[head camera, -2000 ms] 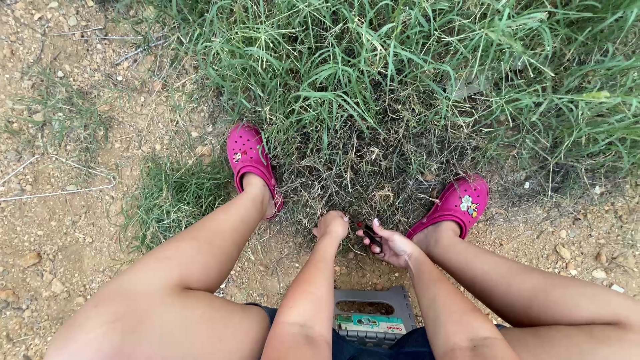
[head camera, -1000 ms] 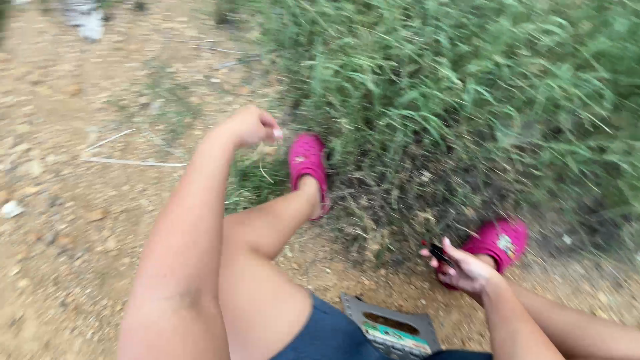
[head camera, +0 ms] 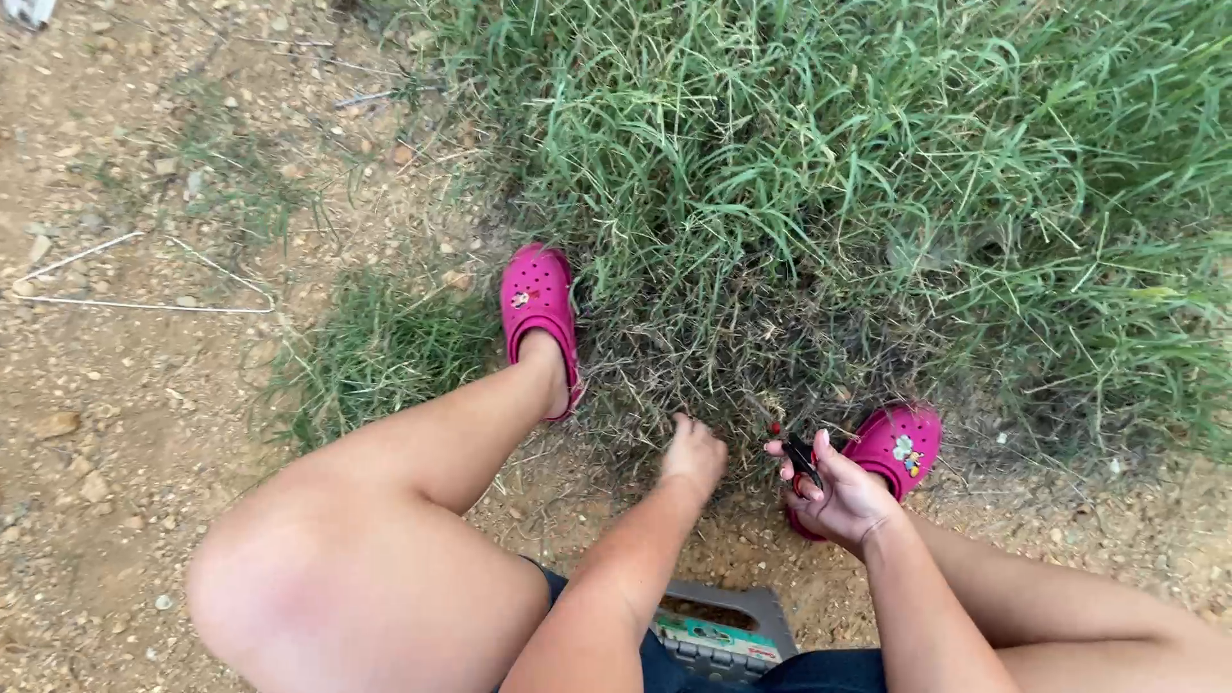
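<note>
My left hand is down at the cut, dry grass stubble between my feet, its fingertips turned into the stems; whether it grips any is hidden. Just right of it, my right hand is palm up around a small black and red hand tool, perhaps scissors or snips, whose blades are hard to make out. Pink clogs with charms are on my feet, the left clog beside the stubble and the right clog just behind my right hand.
Tall green grass spreads ahead and to the right. A small grass tuft grows left of my left foot. A bent white wire lies on the stony soil farther left. Beneath me is a grey plastic step stool with a printed label.
My left hand was raised over the soil on the left a second ago and is back at the stubble between my feet. My right hand still holds the black and red tool.
</note>
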